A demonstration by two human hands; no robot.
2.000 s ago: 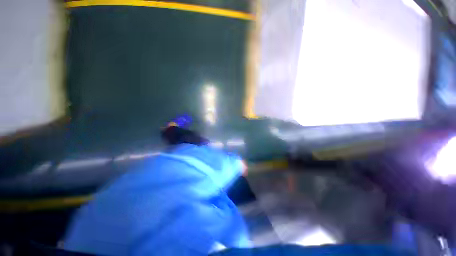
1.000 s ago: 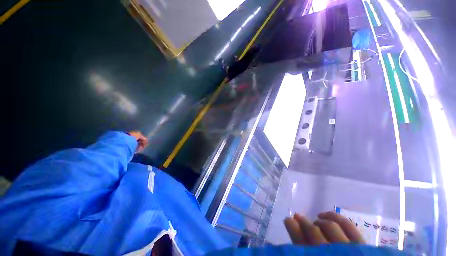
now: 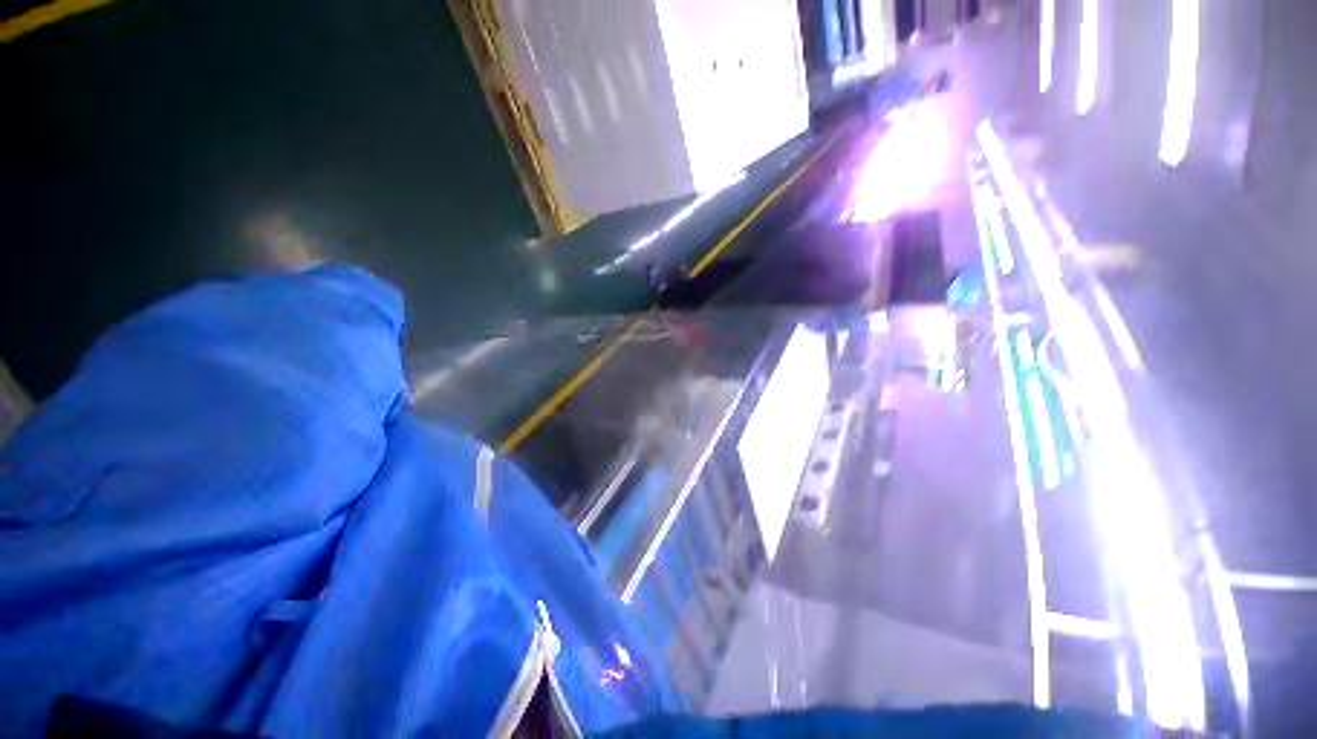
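Observation:
Neither of my hands shows in the head view. A blue sleeve and the blue coat front fill the lower left, and a strip of blue cloth runs along the bottom edge. Nearest in front of me is a grey machine surface (image 3: 924,578), blurred. A bright white panel (image 3: 784,433) lies on its left part. A pale strip with dark round holes (image 3: 822,465) runs beside the panel. Whether either hand holds anything is hidden.
A white block-like stack (image 3: 600,108) with a yellowish edge stands on the dark green floor (image 3: 260,145) at the upper left. A yellow floor line (image 3: 571,387) runs beside the machine. Bright lamp tubes or reflections stretch down the right side.
The view has swung, and the machine surface now lies further from the left edge of attention. The hand at the bottom right and the hand by the left sleeve have gone out of sight.

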